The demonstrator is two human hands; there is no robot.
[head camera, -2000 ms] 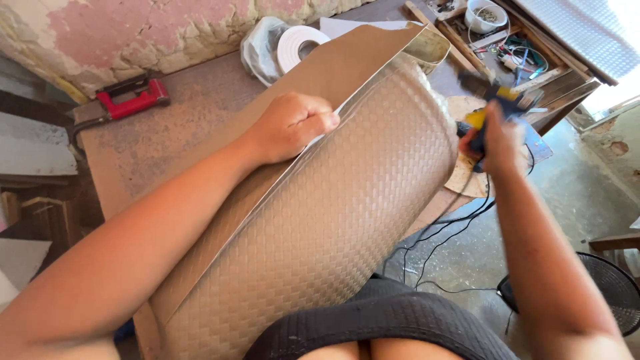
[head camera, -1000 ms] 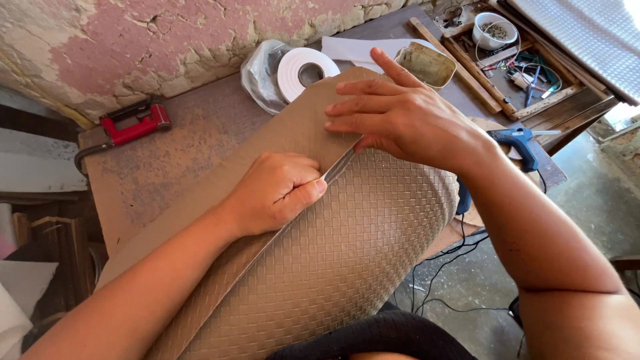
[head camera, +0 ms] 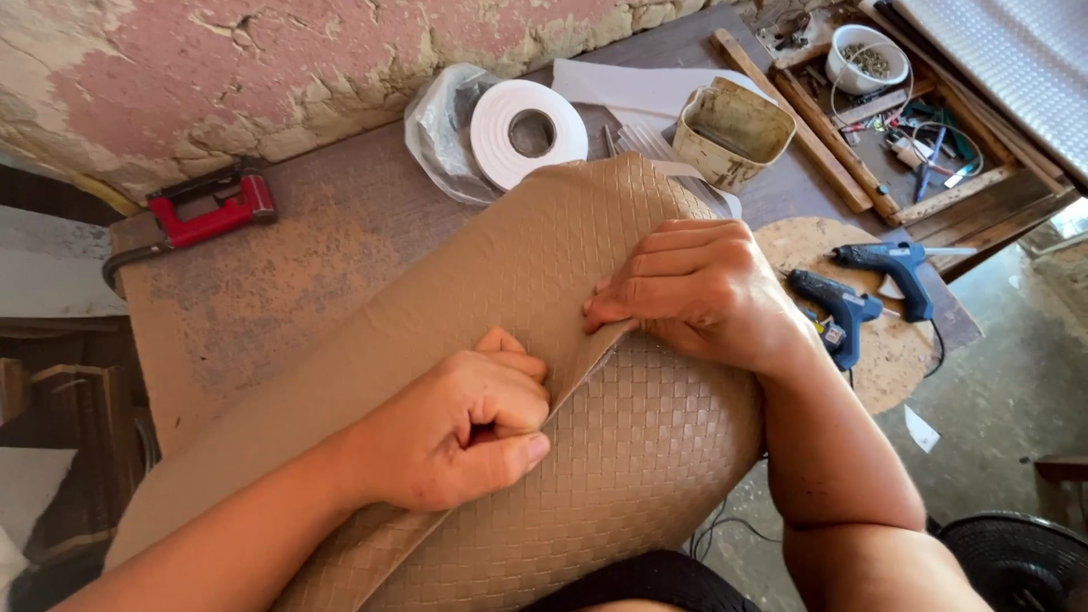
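Note:
A tan, woven-pattern upholstery covering wraps a long rounded form that lies slanting across the table. One free edge of the covering runs along its upper side. My left hand pinches this edge between thumb and curled fingers near the middle. Farther up the same edge, my right hand grips the material with its fingers bent over it. Two blue hot glue guns, one nearer and one farther, lie on a round board beyond my right forearm.
On the wooden table are a red pneumatic stapler, a white tape roll, a plastic bag, a dirty square container and a wooden stick. A tray of small tools stands at the right; a black fan is below.
Two seconds ago my right hand held a glue gun; it now grips the covering's edge. One second ago its fingers were spread over the flap. The flap's upper end now lies folded over the form.

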